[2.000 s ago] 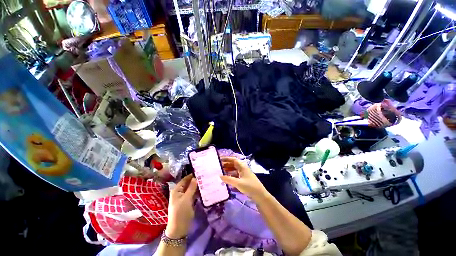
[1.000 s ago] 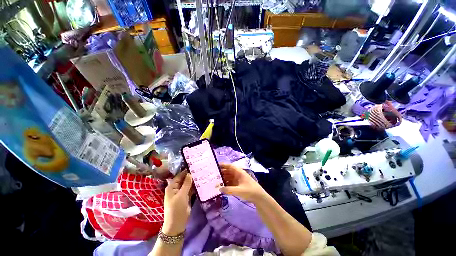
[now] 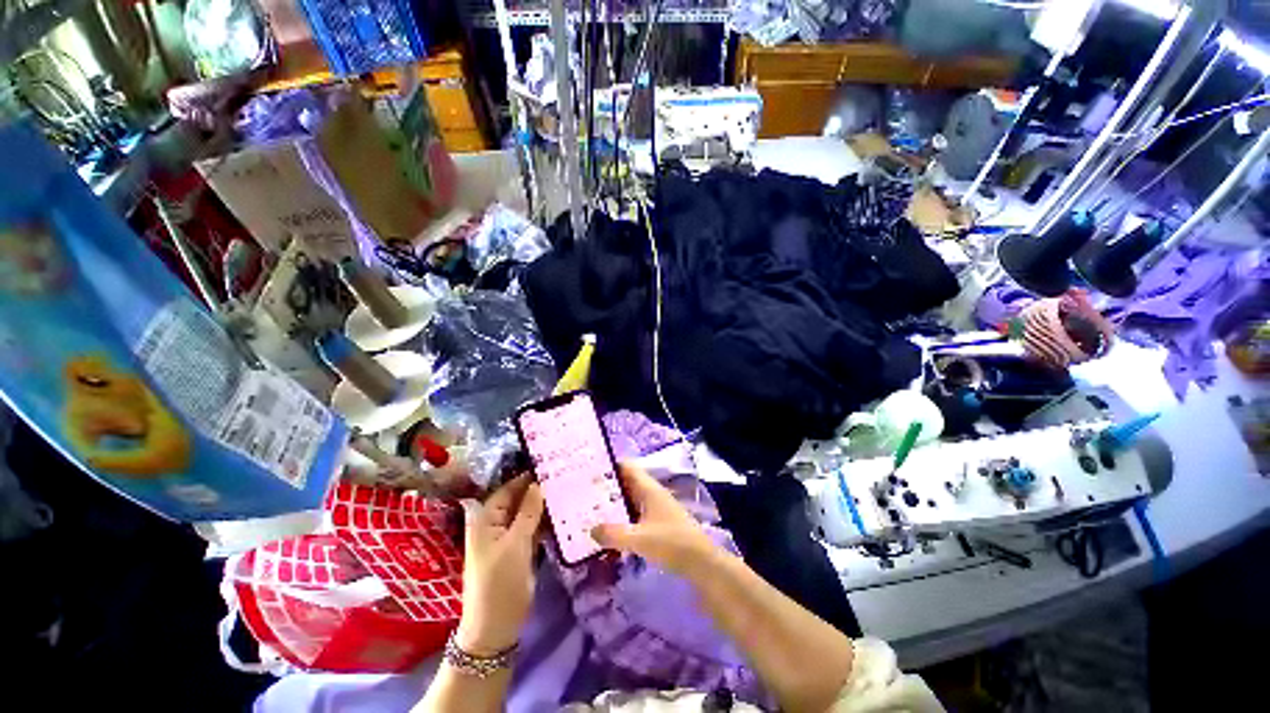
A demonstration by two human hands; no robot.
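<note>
A smartphone (image 3: pixel 573 475) with a black edge and a bright pink-white screen is held upright over the lap. My left hand (image 3: pixel 502 564) grips its left lower side; a bracelet is on the wrist. My right hand (image 3: pixel 660 521) holds its right side, with the thumb on the lower part of the screen. The fingers behind the phone are hidden. A purple ruffled garment piece (image 3: pixel 652 613) lies on the lap beneath the phone and hands.
Black fabric (image 3: pixel 780 293) is heaped behind the phone. A white sewing machine (image 3: pixel 975 481) stands at the right, with scissors (image 3: pixel 1079 552) by it. A yellow bottle (image 3: pixel 577 365) is just beyond the phone. A red-and-white checked bag (image 3: pixel 355 578) and blue package (image 3: pixel 139 362) are at the left.
The phone and both hands have shifted slightly. My right thumb has moved from the phone's right edge down onto the lower screen.
</note>
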